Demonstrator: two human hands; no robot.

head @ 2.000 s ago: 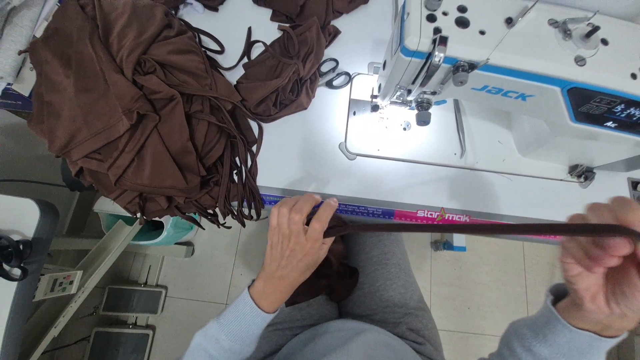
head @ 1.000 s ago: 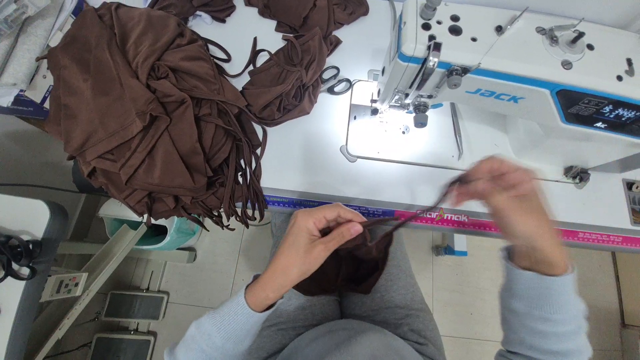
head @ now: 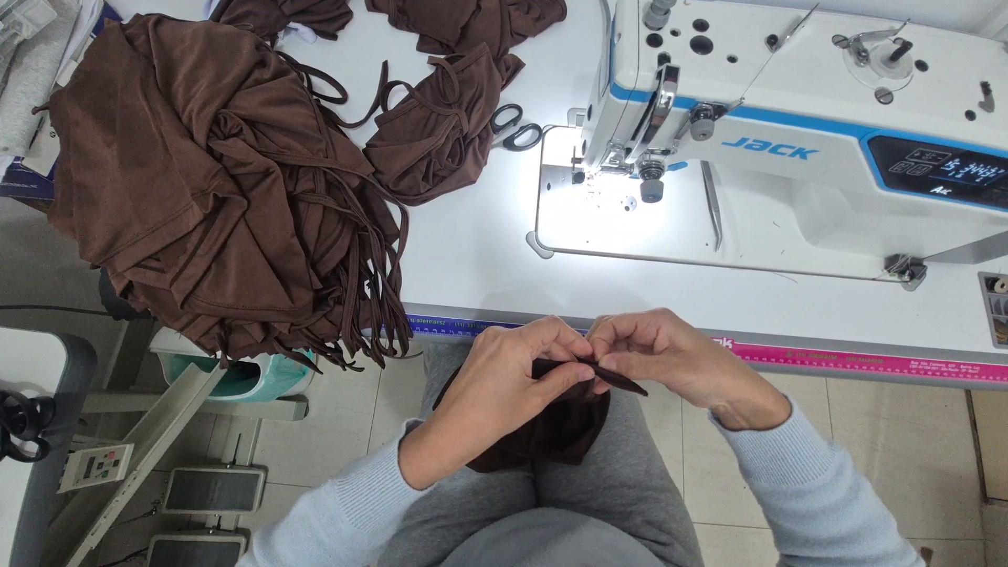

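My left hand point(head: 516, 378) pinches the edge of a brown fabric piece point(head: 563, 429) whose lower part lies over my lap. Close against it, my right hand point(head: 657, 354) grips the same brown fabric between thumb and fingers, and a narrow strap end point(head: 626, 382) sticks out below the fingertips. Both hands are just in front of the table edge, nearly touching. The fingertips partly hide the fabric between them.
A large heap of brown garments point(head: 213, 189) with dangling straps overhangs the table's left edge. Smaller brown pieces point(head: 441, 126) lie behind it, beside black-handled scissors point(head: 516, 127). A Jack sewing machine point(head: 787, 150) stands at right, lamp lit. Measuring tapes point(head: 835, 358) run along the front edge.
My right hand was far right with the brown strip stretched between the hands; it has come in beside my left hand. The fabric is no longer pulled taut.
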